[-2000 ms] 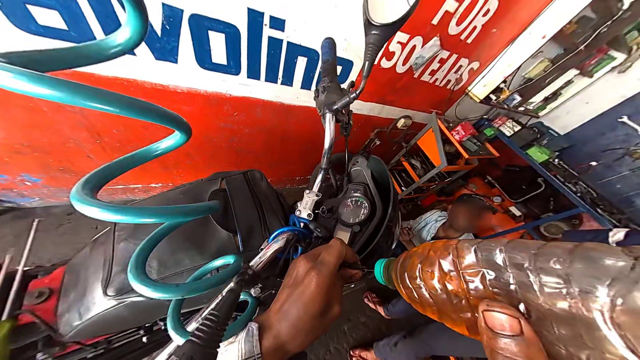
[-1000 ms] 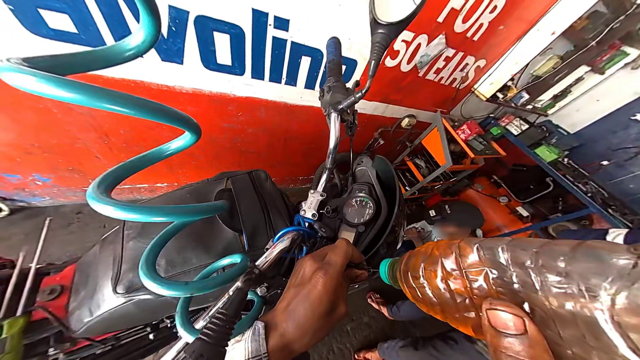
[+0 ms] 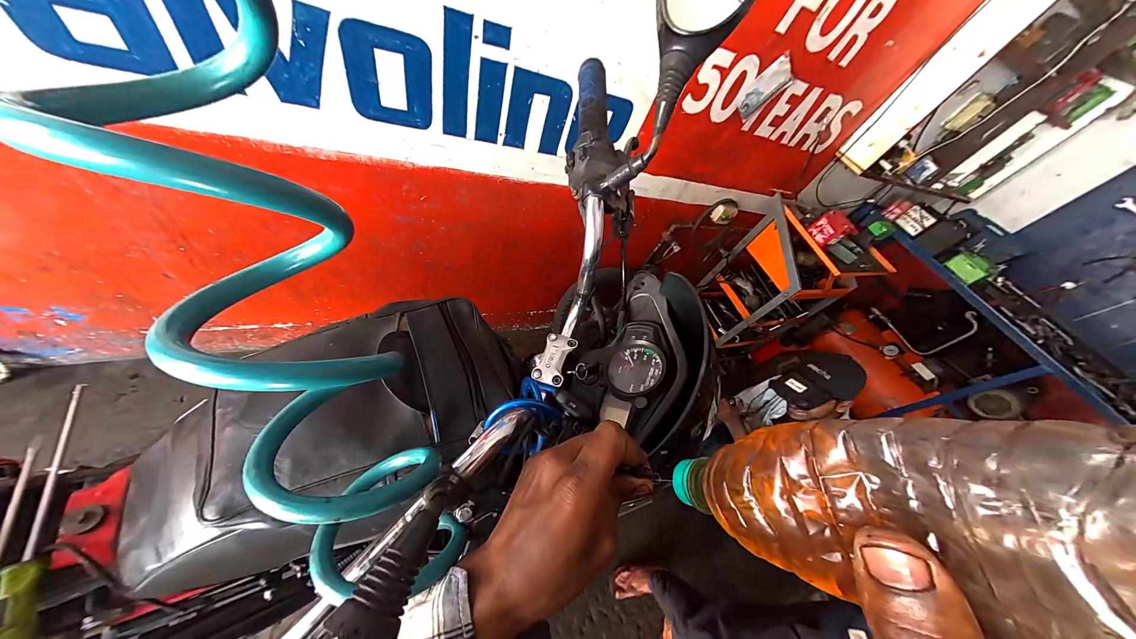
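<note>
My right hand (image 3: 914,581), at the lower right, grips a clear plastic bottle (image 3: 825,506) of amber liquid; only the thumb shows. The bottle lies tilted almost level, its green cap or neck ring (image 3: 685,482) pointing left. My left hand (image 3: 568,524) has its fingers pinched beside the motorcycle's instrument cluster, close to the bottle's neck. A thin wire-like piece shows between those fingertips and the bottle; what else they hold is hidden. The round speedometer (image 3: 635,368) sits just above my left hand, beside the chrome handlebar (image 3: 589,257).
A coiled teal air hose (image 3: 266,377) hangs over the black motorcycle seat (image 3: 266,444). Behind is a painted wall (image 3: 426,213). An orange tool cart (image 3: 785,253) and a blue-framed bench (image 3: 985,311) stand right. A person in a dark cap (image 3: 816,380) is low beyond the bottle.
The person beyond the bottle has shifted, and the head now shows in a dark cap. Both of my hands and the bottle stay nearly where they were.
</note>
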